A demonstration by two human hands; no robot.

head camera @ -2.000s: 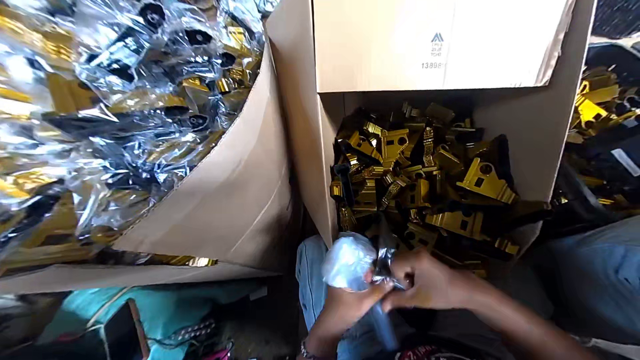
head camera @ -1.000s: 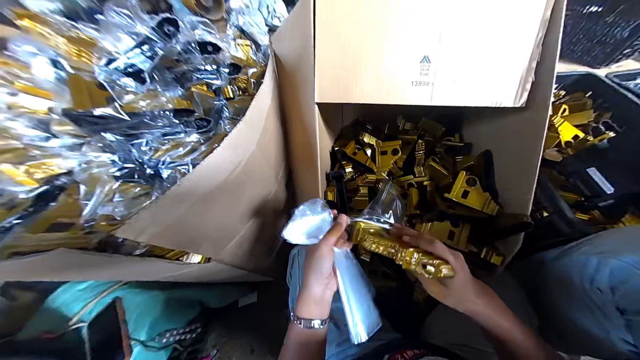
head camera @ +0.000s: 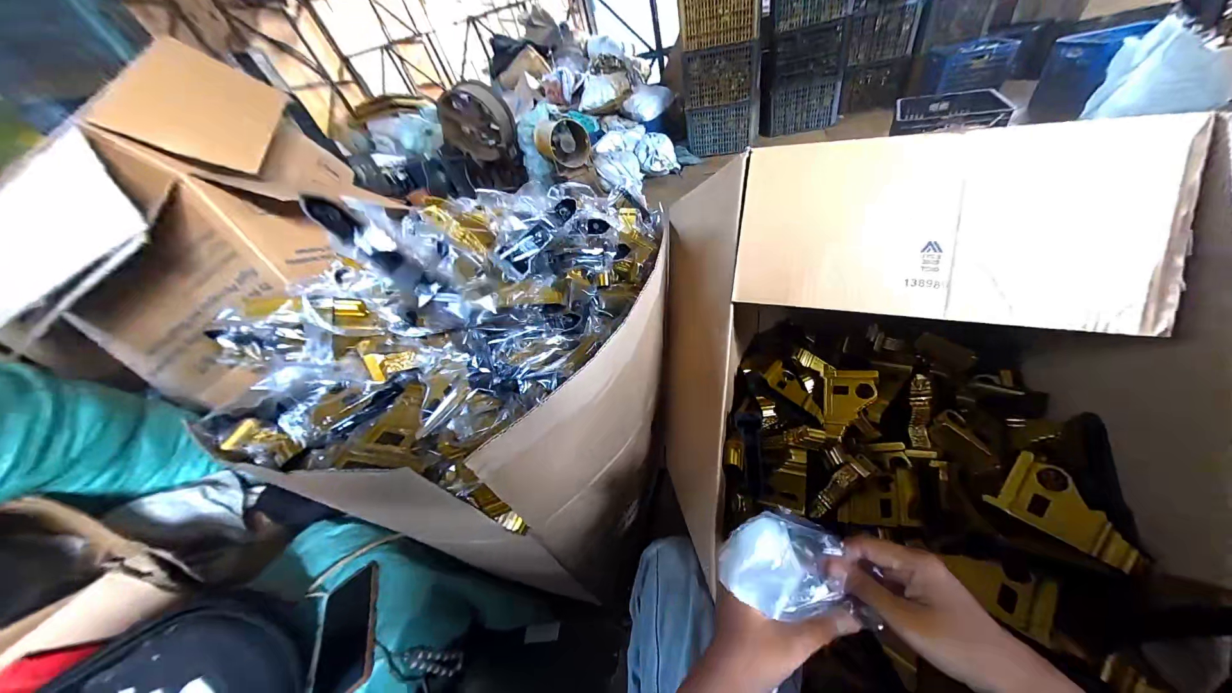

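Note:
My left hand (head camera: 760, 640) holds a bunch of clear plastic bags (head camera: 778, 566) at the lower right of the view. My right hand (head camera: 910, 592) pinches the edge of the same plastic with thumb and fingers. Both hands are above the near edge of an open cardboard box (head camera: 698, 356), in which loose gold-coloured metal brackets (head camera: 852, 395) and some black parts lie. To the left, a second cardboard box (head camera: 587, 423) is heaped with gold and black parts in clear plastic bags (head camera: 462, 318).
Another open carton (head camera: 231, 241) stands at the far left. Stacked plastic crates (head camera: 720, 77) and a pile of bundles (head camera: 616, 115) are at the back. A phone (head camera: 345, 626) lies on teal cloth (head camera: 385, 577) at the lower left.
A gold piece was in my right hand one second ago; now that hand holds only plastic. A blurred bagged black part shows above the left heap. The view has swung up and left.

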